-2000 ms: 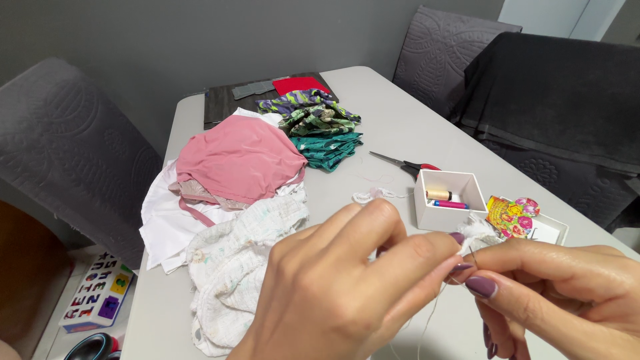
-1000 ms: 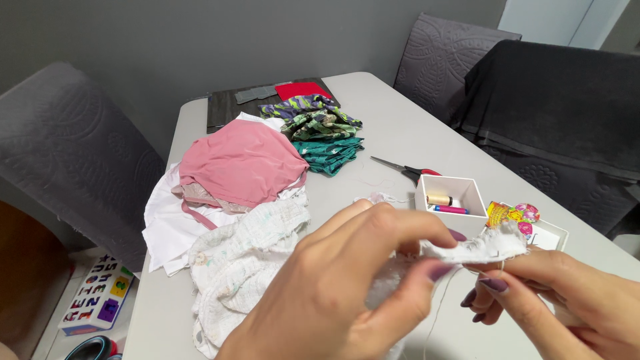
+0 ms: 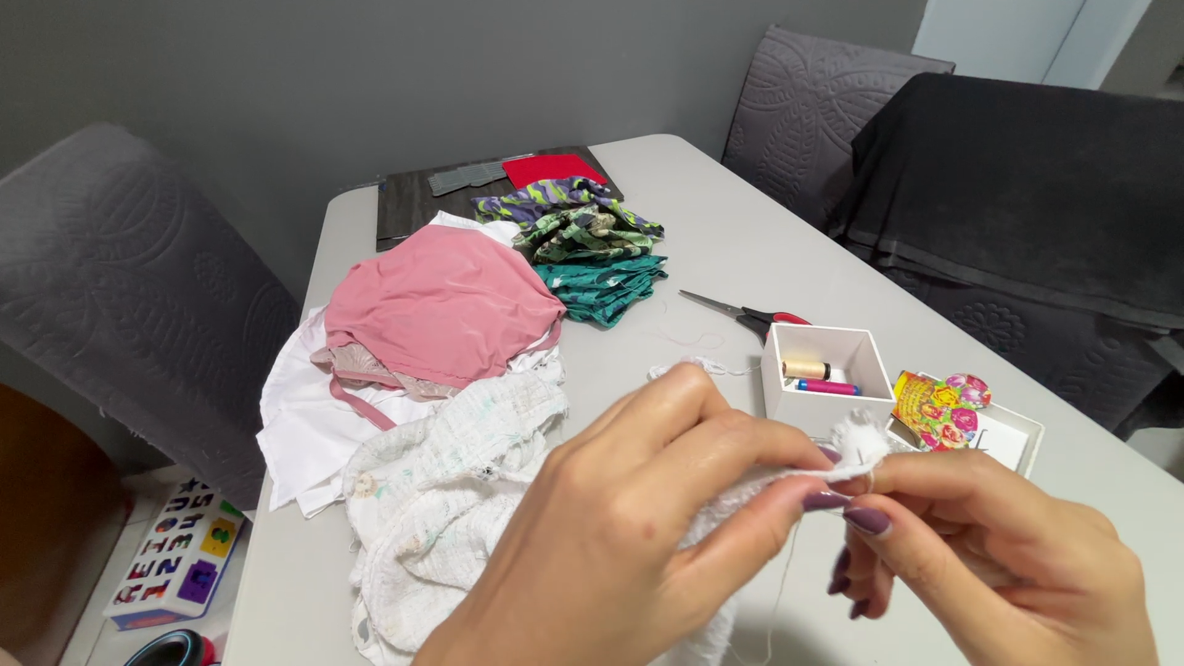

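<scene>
Between thumb and fingers, my left hand [image 3: 647, 518] pinches the edge of a white fabric piece [image 3: 860, 442], which hangs down behind that hand. My right hand [image 3: 990, 546] pinches the same edge close beside it, fingertips nearly touching; whether it also holds a needle cannot be told. A pale thread [image 3: 784, 578] hangs below the fingers. Just beyond my hands is a white box [image 3: 826, 407] with a cream thread spool [image 3: 806, 370] and a magenta spool [image 3: 828, 388]. Scissors [image 3: 747, 315] with red and black handles lie behind the box.
Left of my hands lie patterned white cloth [image 3: 435, 518] and pink fabric [image 3: 444, 305] over white fabric. Folded green and purple prints [image 3: 592, 240] sit farther back, near red cloth [image 3: 555, 169]. A floral card [image 3: 943, 412] rests on a low tray [image 3: 1029, 442] at right. Chairs [image 3: 129, 277] flank the table.
Two seconds ago a needle showed between my fingertips. Since then the white fabric edge has come up between my hands, and both now pinch it.
</scene>
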